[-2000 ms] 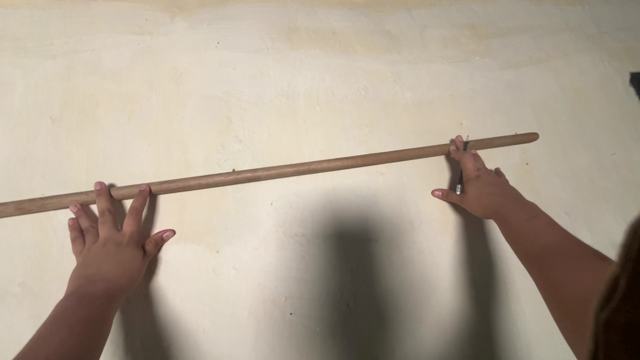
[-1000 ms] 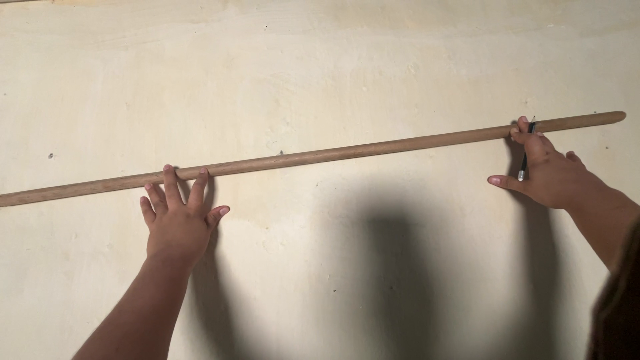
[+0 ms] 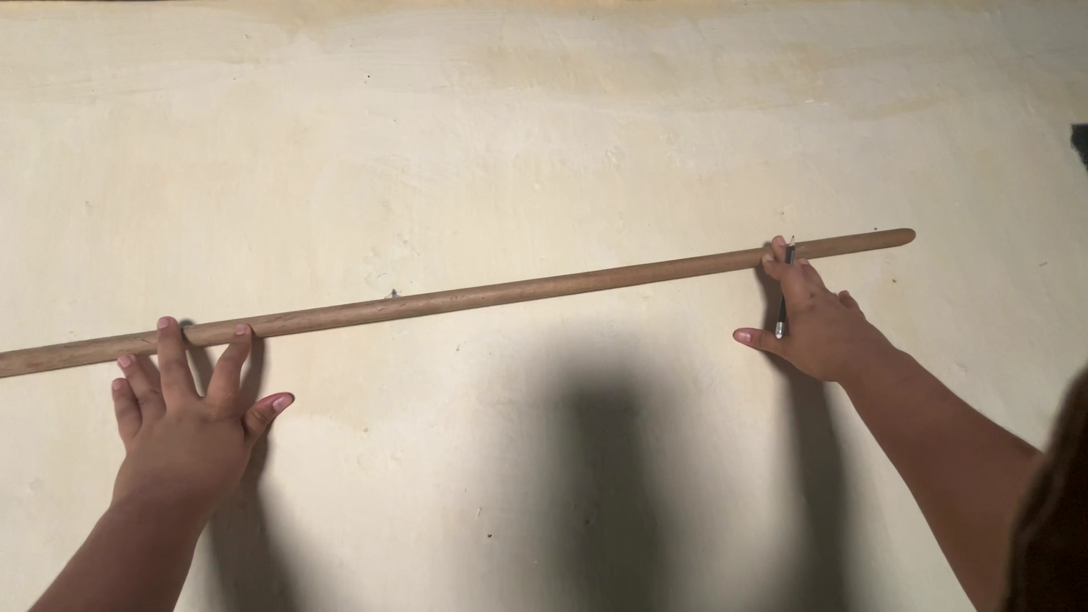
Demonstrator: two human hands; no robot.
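A long round wooden stick [image 3: 510, 291] lies against a pale, wall-like surface, slanting up to the right, where its rounded end shows; its left end is out of view. My left hand [image 3: 183, 425] presses the stick near the left with two fingertips, its fingers spread and its thumb off the stick. Toward the right end, my right hand [image 3: 812, 319] has fingertips on the stick. A dark pencil [image 3: 782, 310] is held in that hand, tip up and crossing the stick, with its metal end near my thumb.
The pale surface [image 3: 544, 153] fills most of the view and carries stains and small marks. Shadows of my arms and a broad dark shadow fall on its lower part. A dark object [image 3: 1079, 143] shows at the right edge.
The view has shifted, moving the stick and hands about in the picture. Both hands keep about the same places on the stick.
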